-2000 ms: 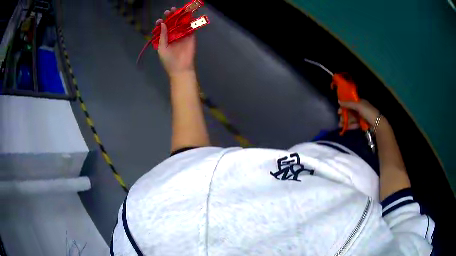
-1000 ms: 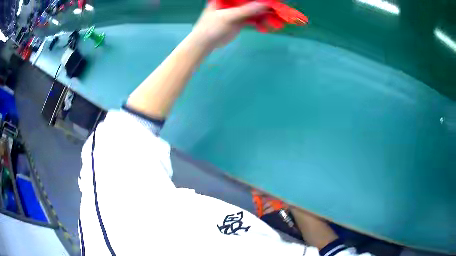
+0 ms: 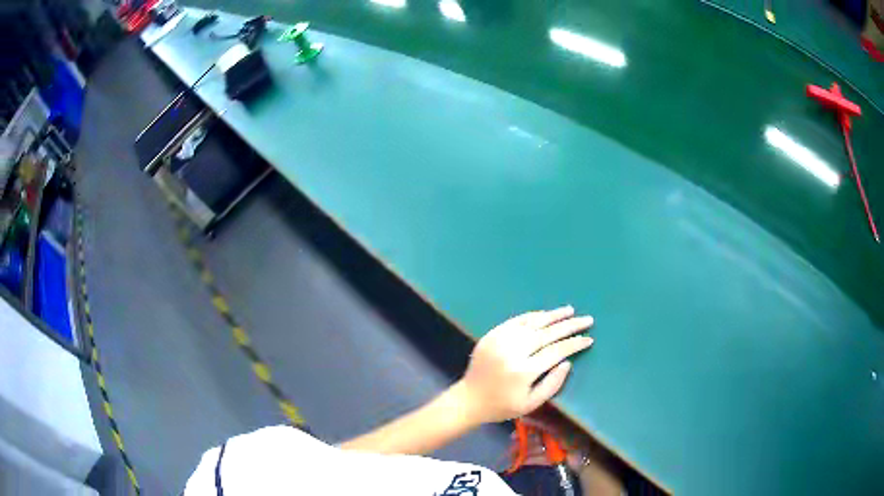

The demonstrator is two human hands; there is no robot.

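Observation:
My left hand (image 3: 523,363) rests palm down on the blue-green worktop (image 3: 504,232) near its tan edge, fingers apart and empty. My right hand (image 3: 574,453) is low, beside and partly below the worktop edge, closed around the orange air blow gun (image 3: 539,446); its nozzle is not visible. A silver fitting (image 3: 566,477) shows by the grip. A red clamp with a red lead (image 3: 841,105) lies on the dark green conveyor at the right.
A green spool (image 3: 301,44), a black and white box (image 3: 244,74) and a black item (image 3: 254,29) stand at the worktop's far left. A dark cart (image 3: 208,174) is beside the bench. Yellow-black tape (image 3: 237,334) marks the grey floor. Blue bins (image 3: 54,291) are at the left.
My left hand has let go of the red part and come down onto the worktop. The view has turned toward the bench. My right hand still holds the air gun.

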